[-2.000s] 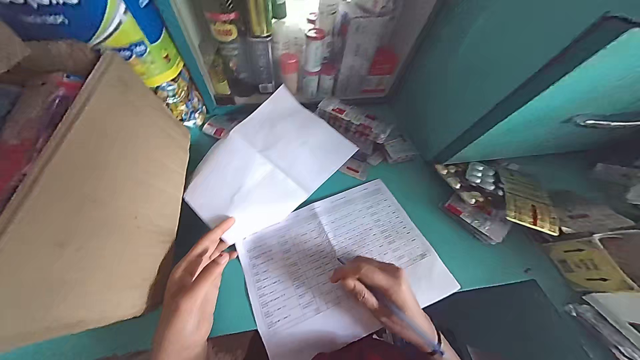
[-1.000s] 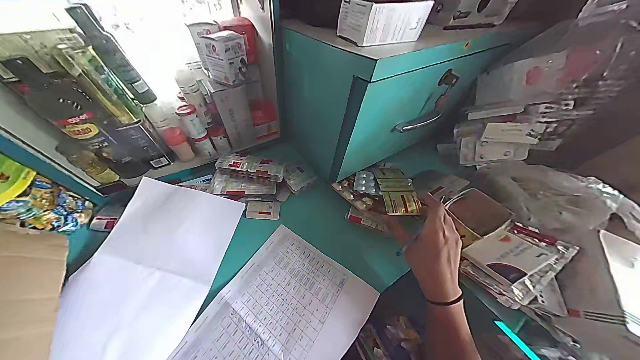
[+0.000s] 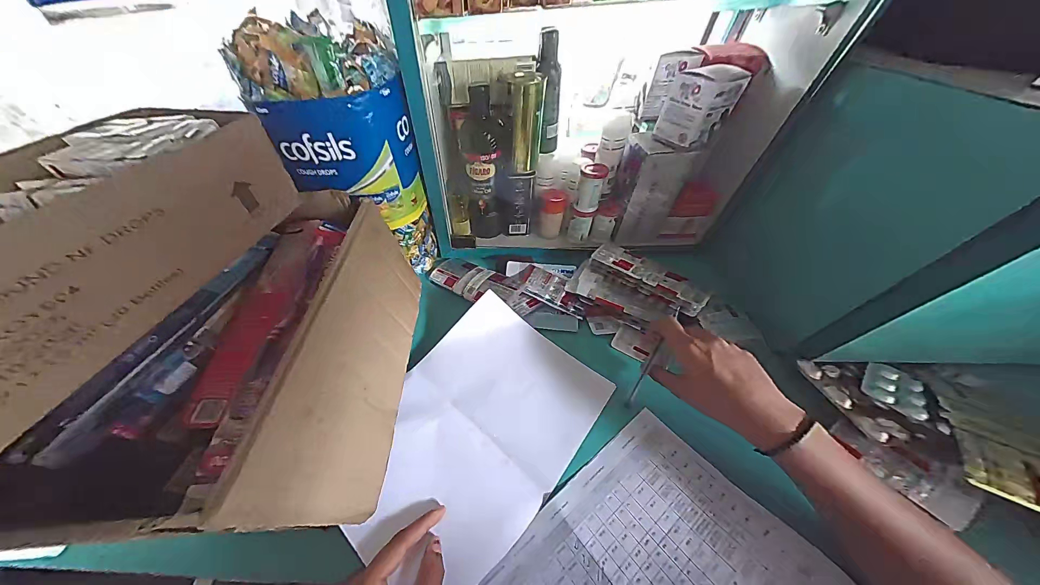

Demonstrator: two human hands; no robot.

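Observation:
My right hand (image 3: 719,374) reaches over the teal counter with a pen (image 3: 644,370) held in it, its fingertips at a pile of blister packs (image 3: 626,284). Below it lies a sheet with a printed, filled-in table (image 3: 658,520). My left hand (image 3: 410,548) is at the bottom edge, its fingers on the lower part of a creased blank white sheet (image 3: 487,398); most of this hand is out of view, and nothing is seen gripped in it. The blank sheet lies left of the printed one.
An open cardboard box (image 3: 325,406) with packaged goods stands at the left, beside a blue Cofsils container (image 3: 341,154). Behind the pile is a glass-fronted cabinet (image 3: 573,242) with bottles and boxes. More blister packs (image 3: 886,406) lie at the right, below a teal drawer unit (image 3: 918,203).
My right hand was writing on the printed sheet, then was at the blister packs on the right; now it is at the pile before the cabinet. The view has swung right and back left.

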